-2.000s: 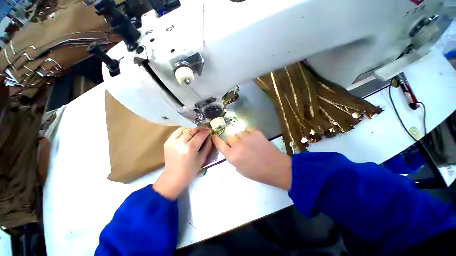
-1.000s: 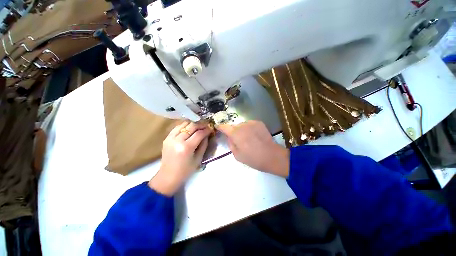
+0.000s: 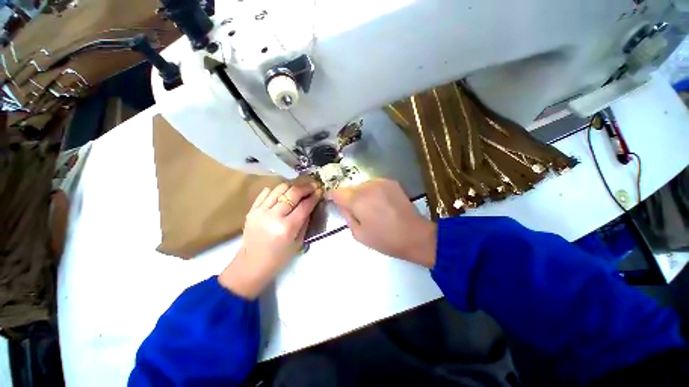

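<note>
A tan-brown fabric panel (image 3: 200, 200) lies on the white table, its right end under the fingers near the presser foot (image 3: 332, 175). My left hand (image 3: 276, 227), with a ring on one finger, grips the panel's edge with thumb and fingertips just left of the foot. My right hand (image 3: 385, 219) has its fingers closed together at the fabric edge just right of my left fingertips; what it pinches is hidden. The white sewing machine (image 3: 393, 53) stands over the work, its lamp lighting the foot.
A zipper bundle (image 3: 472, 151) fans out under the machine arm. A red and black tool (image 3: 619, 142) with a thin cord lies at right. A brown panel stack (image 3: 26, 227) is at far left, with brown pieces with pale curved lines (image 3: 98, 45) behind. The table's front edge (image 3: 363, 325) crosses below.
Both hands have shifted slightly up in the picture, staying close together at the foot. The panel has shifted slightly up and left. The right fingers have drawn together.
</note>
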